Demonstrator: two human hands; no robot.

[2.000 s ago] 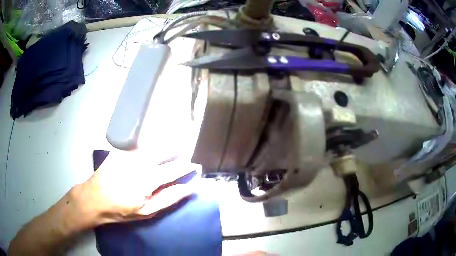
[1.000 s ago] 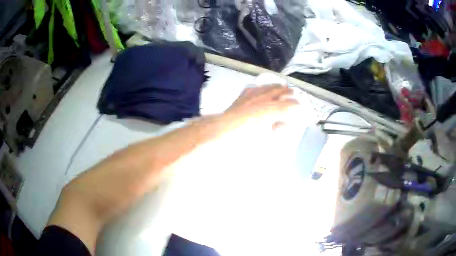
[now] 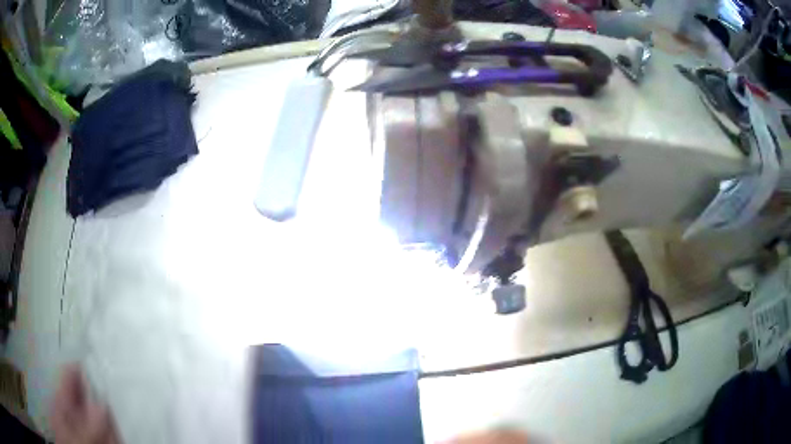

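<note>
A flat navy piece [image 3: 338,403] lies at the table's front edge, below the sewing machine head [image 3: 451,173]. A pale, glare-washed area, perhaps a white sheet or cloth, borders its left side; its outline is unclear. My left hand [image 3: 78,409] is blurred at the lower left, beside this pale area; whether it grips it cannot be told. My right hand [image 3: 490,437] shows only as a sliver at the bottom edge, right of the navy piece; its fingers are hidden. Lamp glare hides the needle area.
A stack of navy cut pieces [image 3: 134,139] lies at the back left. A long grey bar [image 3: 293,147] stands left of the machine head. Purple-handled snips [image 3: 520,80] lie on the machine. Black-handled shears [image 3: 646,334] lie on the right. Plastic-bagged goods [image 3: 234,30] are behind the table.
The view has swung back from the left. My left hand has left the navy piece, reached to the table's back, and is now at the lower left. The navy piece sits lower.
</note>
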